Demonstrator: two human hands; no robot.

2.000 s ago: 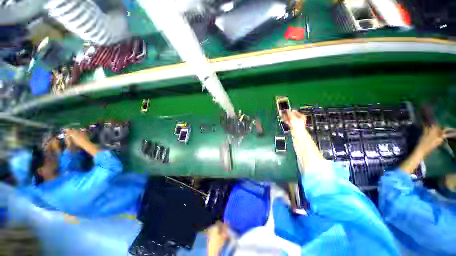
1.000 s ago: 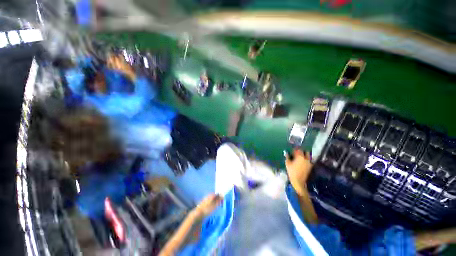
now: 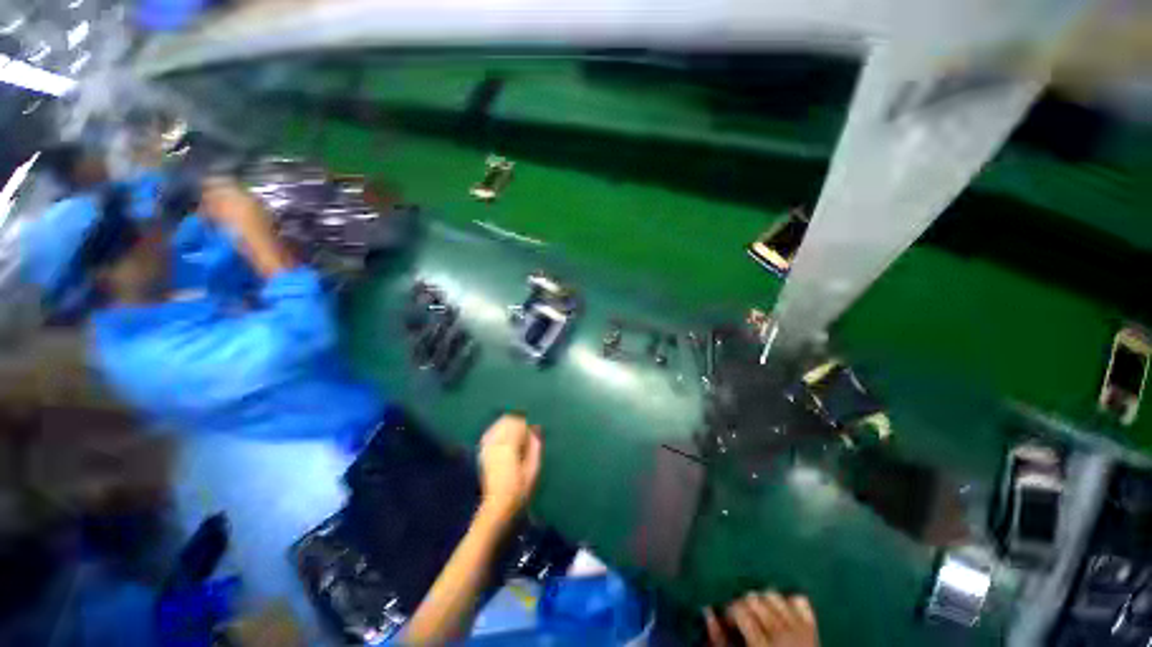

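Observation:
My left hand [image 3: 508, 465] is over the green mat left of a flat brown-grey plate [image 3: 667, 508], its fingers curled; blur hides whether it holds anything. My right hand [image 3: 766, 619] is cut off by the bottom edge, right of the plate; a dark patch lies by its fingers, and its grip is unclear. A tangled pile of black frames [image 3: 752, 411] lies by the white post's foot. Phone units [image 3: 543, 329] lie beyond my left hand. A pale-screened phone unit [image 3: 960, 589] and a dark-screened one [image 3: 1036, 508] lie at the right.
The white post [image 3: 891, 177] rises right of centre. A brown block [image 3: 907, 493] lies right of the pile. Dark housings [image 3: 438, 331] stand left. Phones [image 3: 1124, 373] lie on the green belt. A black tray [image 3: 1112, 575] is at the right edge. A person in blue [image 3: 215, 341] works at the left.
The view has swung left and closer to the bench. My left hand has come up from low by my lap to over the mat. My right hand now shows at the bottom edge.

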